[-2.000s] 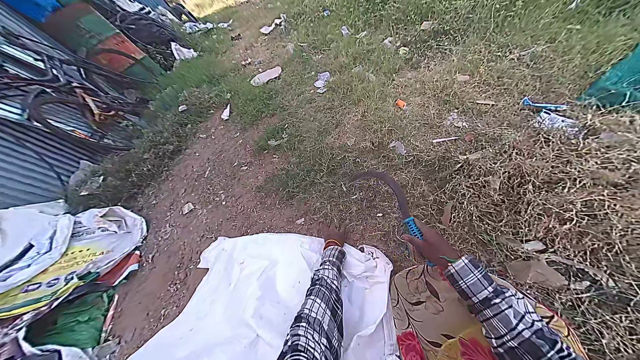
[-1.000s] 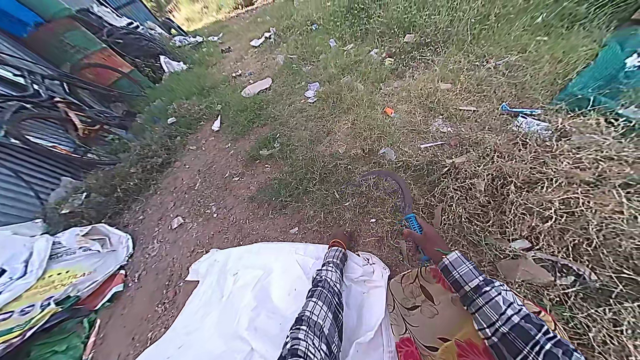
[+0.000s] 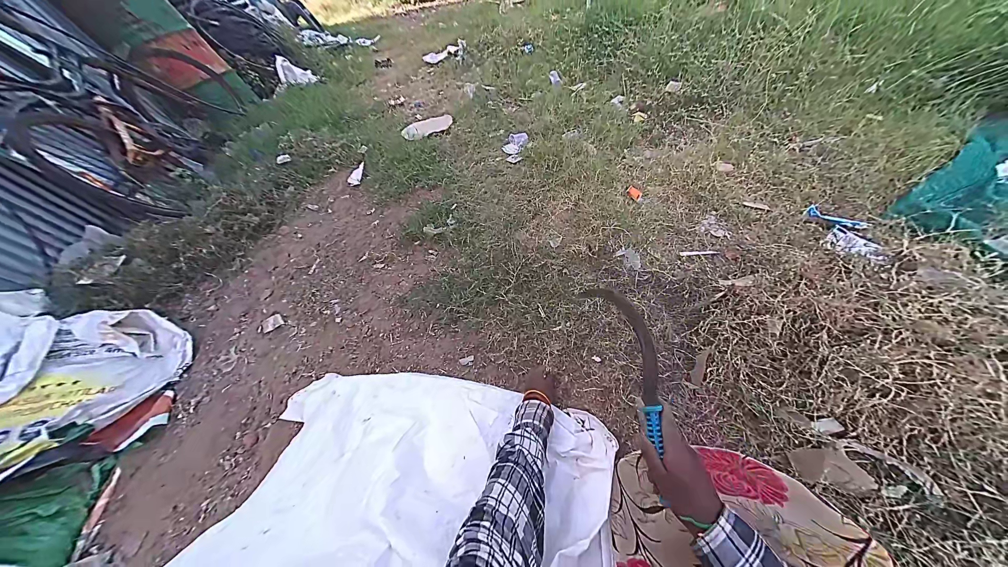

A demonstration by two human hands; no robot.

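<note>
My right hand [image 3: 679, 472] is closed around the blue handle of a sickle [image 3: 647, 354]; its dark curved blade rises from the fist and bends to the left over dry grass. My left hand [image 3: 540, 383] reaches down to the ground just past the far edge of a white sheet [image 3: 378, 465]; its fingers are hard to make out against the soil. The left forearm, in a checked sleeve, lies over the sheet. Below the right hand spreads a floral cloth [image 3: 740, 488], beside the sheet.
Printed sacks [image 3: 110, 362] lie at the left. A bicycle wheel [image 3: 87, 169] and a corrugated metal sheet [image 3: 47, 205] stand behind them. Dry cut stalks [image 3: 890, 346] cover the right side, below a green net [image 3: 957, 185]. Litter dots the grass.
My right hand has shifted with the sickle, whose blade now points more steeply away from me. The left hand remains near the far edge of the white sheet.
</note>
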